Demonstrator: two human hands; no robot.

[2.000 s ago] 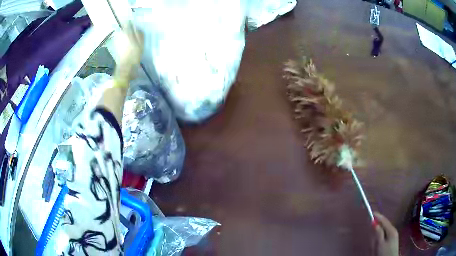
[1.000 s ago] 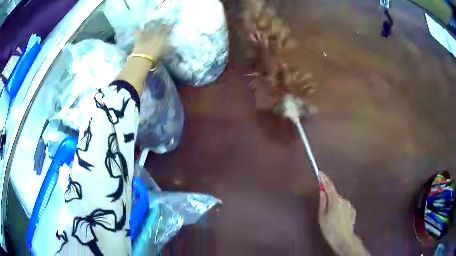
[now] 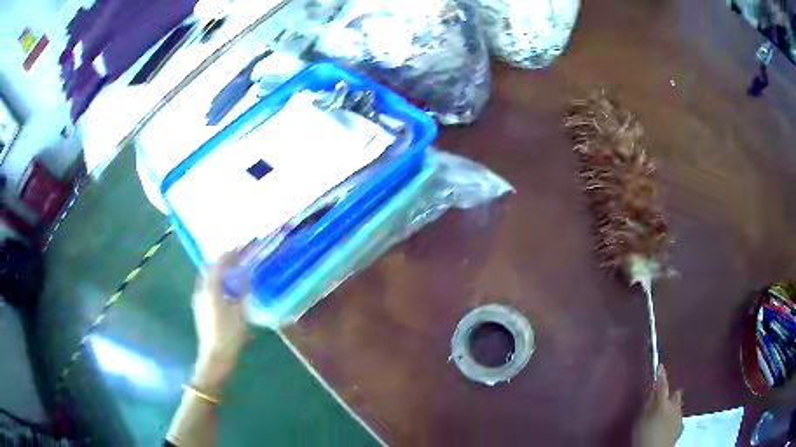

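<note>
My left hand [image 3: 220, 306] grips the near left corner of the blue plastic basket [image 3: 336, 231], which holds white sheets [image 3: 301, 161] with a small dark square and a silver clip. A clear plastic bag [image 3: 454, 188] lies under and beside the basket, sticking out to its right. My right hand [image 3: 661, 419], at the lower right, holds the feather duster [image 3: 618, 183] by its thin pale handle; the brown plume points away over the brown table.
A tape roll [image 3: 492, 344] lies near the table's front edge [image 3: 336, 393]. Bulging clear bags [image 3: 419, 52] are behind the basket. A round tin of colourful sticks [image 3: 772, 336] and a white paper [image 3: 711, 429] are at the right. Green floor [image 3: 148, 306] shows at the left.
The view has shifted towards the basket and the table's front edge. My left hand has left the bulging bags and taken hold of the basket. My right hand still holds the duster.
</note>
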